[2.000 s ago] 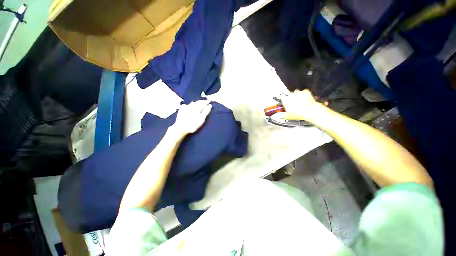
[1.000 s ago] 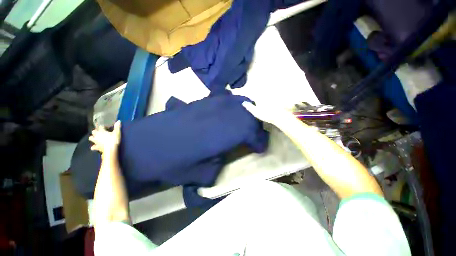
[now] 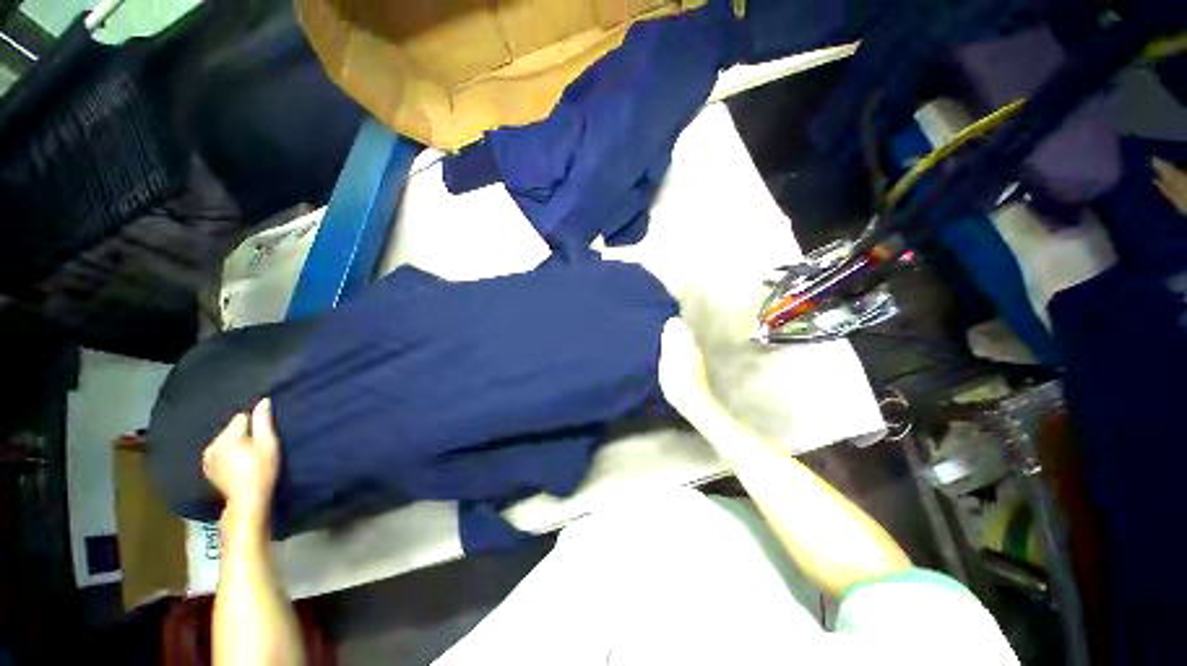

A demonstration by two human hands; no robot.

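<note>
The navy garment (image 3: 482,364) lies drawn over the dark padded form (image 3: 195,403), whose rounded left end shows bare. My left hand (image 3: 245,458) holds the garment's left edge near that end, thumb and fingers at the cloth. My right hand (image 3: 680,364) holds the garment's right end; its fingertips are partly hidden at the cloth. The steam iron (image 3: 820,306), with a red-orange handle, stands untouched at the right end of the pale pressing table (image 3: 781,403).
An open cardboard carton (image 3: 443,78) and a loose navy pile (image 3: 586,143) are at the far side. A blue bar (image 3: 349,221) runs behind the form. Hoses and a yellow cable (image 3: 957,141) rise right of the iron. A small box (image 3: 202,553) is at the lower left.
My right hand has let go of the iron and moved to the garment's right end. My left hand has moved to its left edge. The cloth is spread flatter along the form.
</note>
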